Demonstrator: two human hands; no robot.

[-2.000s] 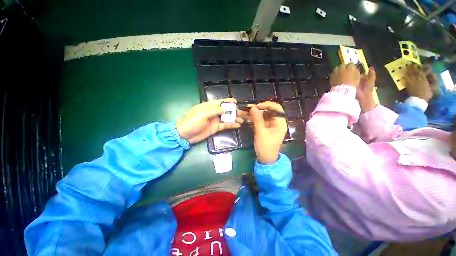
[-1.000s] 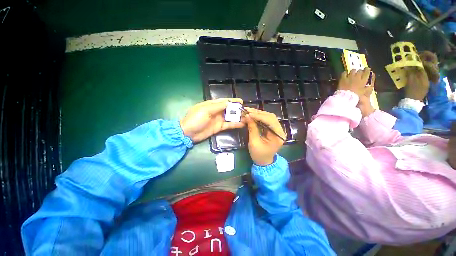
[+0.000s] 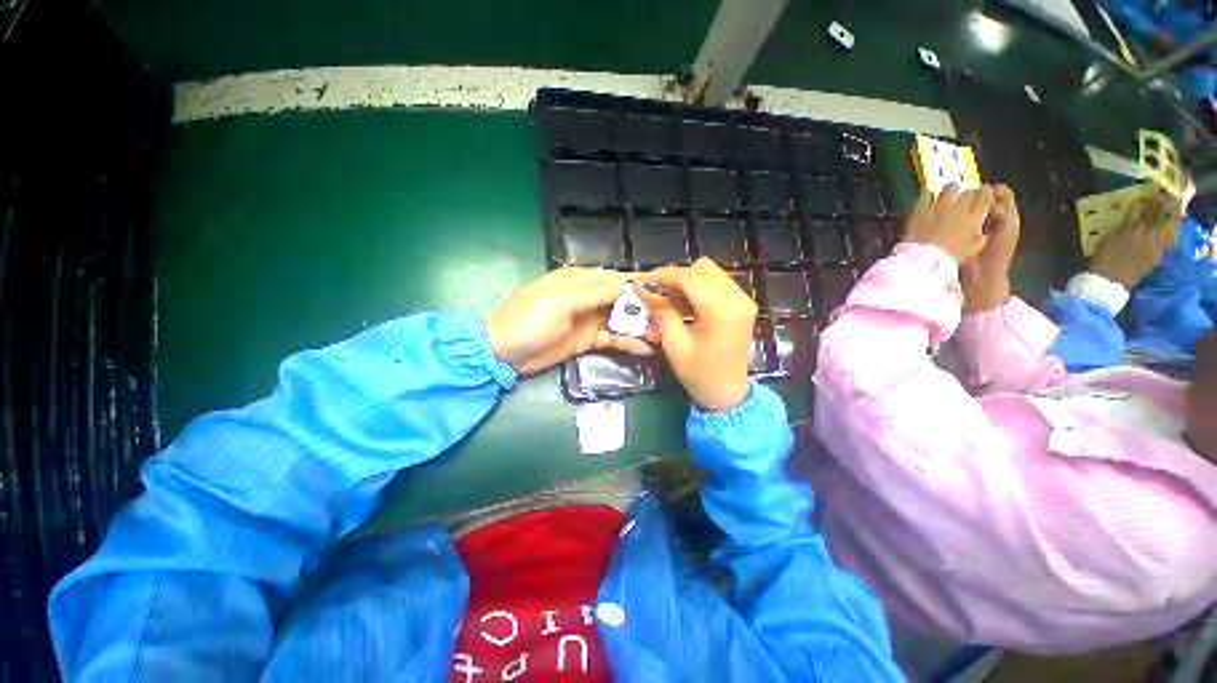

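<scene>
A small white device housing point(image 3: 629, 315) with a dark centre hole is held over the near left part of the black blister tray point(image 3: 661, 240). My left hand point(image 3: 554, 320) grips it from the left between thumb and fingers. My right hand point(image 3: 707, 328) is at its right side, with the fingers bent and touching it. The thin dark tool does not show clearly; whether it is still in my right hand is hidden. One pale outlined housing point(image 3: 856, 148) lies in the tray's far right pocket.
A white scrap point(image 3: 601, 427) lies at the tray's near left corner. Black stacked trays point(image 3: 80, 334) stand at left. A white strip point(image 3: 400, 91) and metal post point(image 3: 737, 47) lie beyond. A neighbour in pink point(image 3: 961, 440) handles a yellow-edged sheet point(image 3: 944, 163) at right.
My right hand has turned and closed in on the housing, and the dark tool seen across it no longer shows. The housing is tilted a little. The farther worker's yellow sheet has moved right.
</scene>
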